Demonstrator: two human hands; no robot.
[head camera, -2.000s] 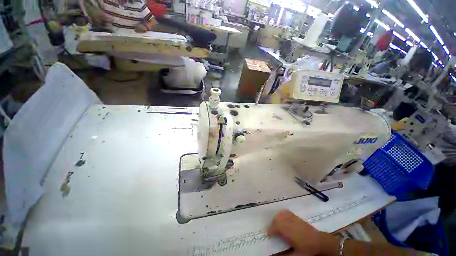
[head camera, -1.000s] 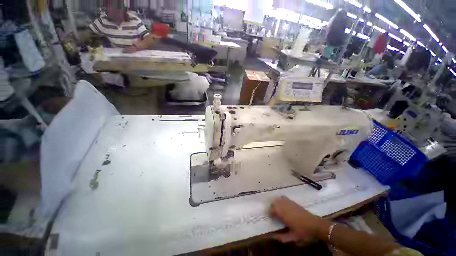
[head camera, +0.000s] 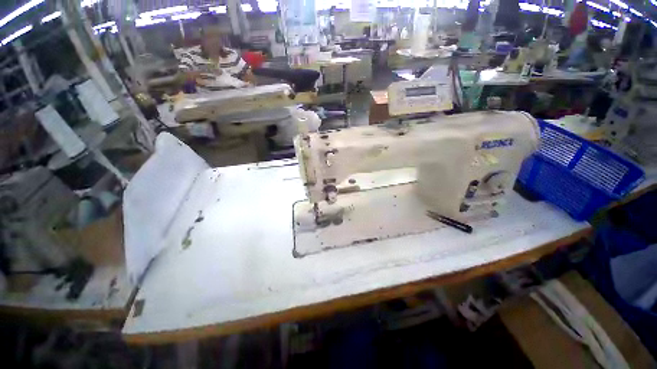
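Neither of my hands is in the picture. The off-white JUKI sewing machine (head camera: 432, 151) stands on the white, wood-edged machine table (head camera: 245, 274). Its needle area (head camera: 318, 210) is small and blurred, and no cloth shows under it. Dark thread snips (head camera: 450, 222) lie on the table right of the needle, in front of the machine body. White strips (head camera: 576, 321) lie in strands on the brown carton (head camera: 526, 335) below the table at the right.
A white sheet (head camera: 162, 205) stands upright at the table's left end. A blue plastic basket (head camera: 583, 169) sits at the right end. A blue crate with white cloth (head camera: 637, 274) is below it. A person in a striped top (head camera: 212, 68) is behind another table.
My right hand, earlier at the table's front edge, has gone out of the picture. The view has shifted, so more of the front edge and the carton with white strips show.
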